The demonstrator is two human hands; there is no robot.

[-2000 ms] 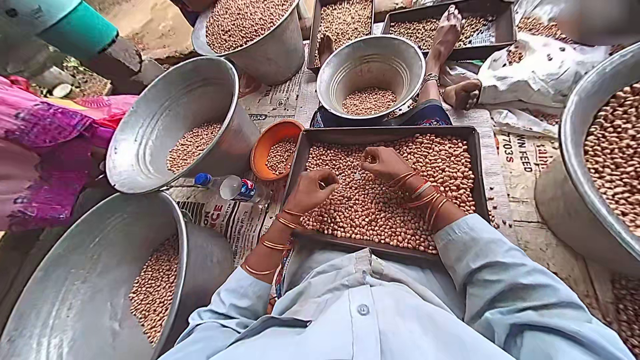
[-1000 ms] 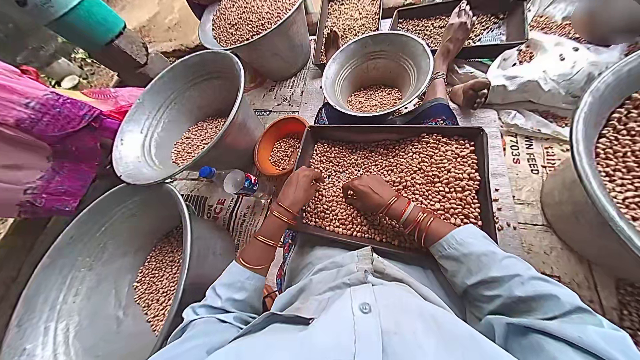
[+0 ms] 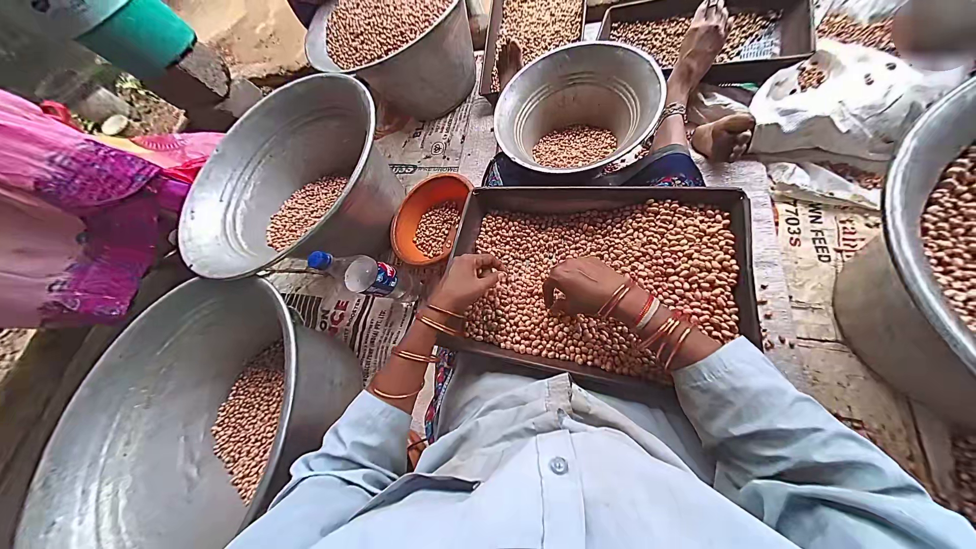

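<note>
A dark rectangular metal tray (image 3: 755,305) full of reddish-brown nuts or beans (image 3: 671,252) lies across my lap. Over its left edge is my left hand (image 3: 470,280), fingers curled with the fingertips close together; whether it pinches a kernel cannot be seen. My right hand (image 3: 583,288) is bent down at the surface of the kernels near the tray's middle, its fingertips partly hidden. Both wrists wear bangles. An orange bowl (image 3: 404,217) with some kernels stands just beyond the tray's left corner.
Large metal tubs holding kernels stand at left (image 3: 366,137), lower left (image 3: 293,328), top (image 3: 427,69) and right (image 3: 900,252). A metal basin (image 3: 656,91) sits ahead, beside another person's foot and hand (image 3: 698,46). A plastic bottle (image 3: 381,278) lies left; white sacks (image 3: 823,114) are upper right.
My left hand has moved left to the tray's edge since a second ago. My right hand was over the upper middle of the tray two seconds ago and is lower now.
</note>
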